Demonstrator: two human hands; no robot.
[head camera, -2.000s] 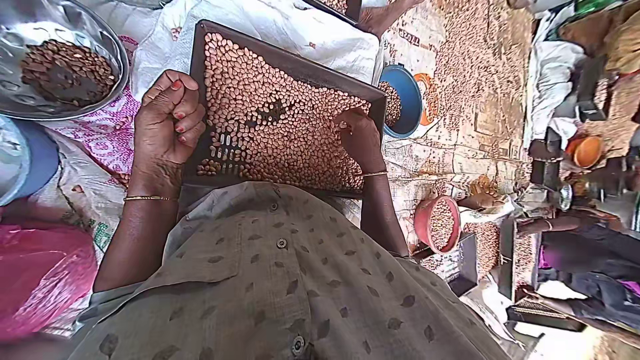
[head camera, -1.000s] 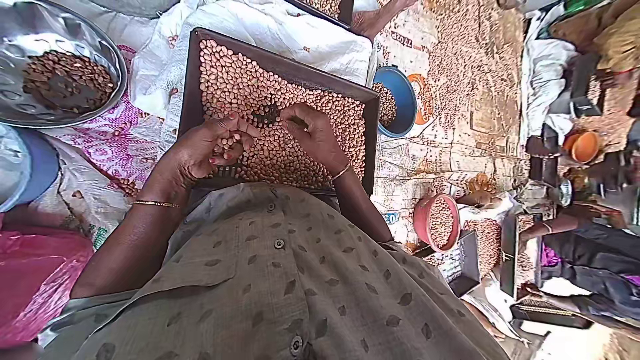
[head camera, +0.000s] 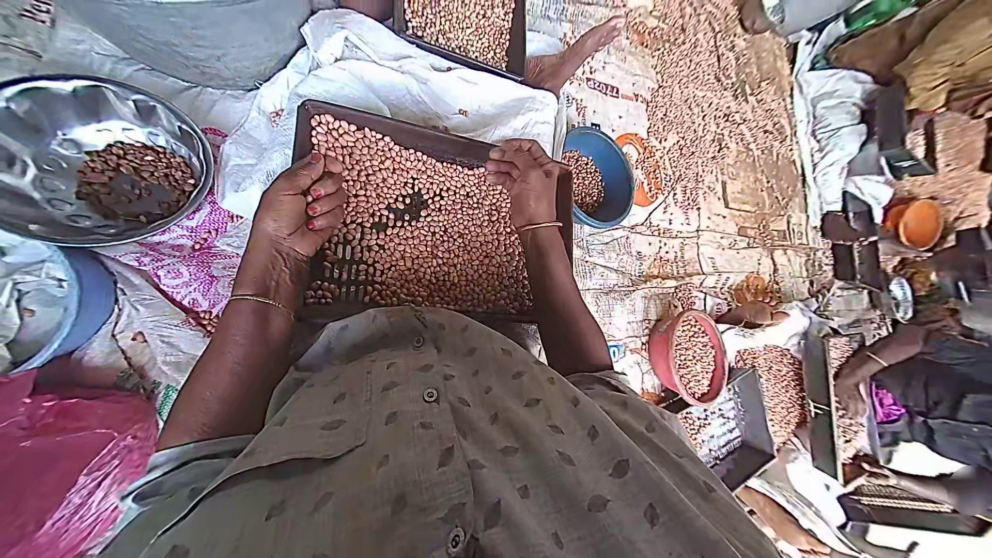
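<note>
A dark rectangular tray with a slotted bottom lies before my body, spread with pinkish-brown shelled nuts that look like peanuts. Dark gaps show near its middle and lower left. My left hand is over the tray's left edge, fingers curled, red nails showing; whether nuts are inside it cannot be told. My right hand is at the upper right of the tray, above the nuts, with bent fingers and thumb close together. Whether it pinches a nut is too small to tell.
A metal bowl of darker nuts stands at the left. A blue bowl is right of the tray, a red bowl lower right. Another nut-filled tray and a person's foot are beyond. Other people work at right.
My left hand has moved from over the nuts to the tray's left edge. My right hand has moved away from the tray's middle to its upper right.
</note>
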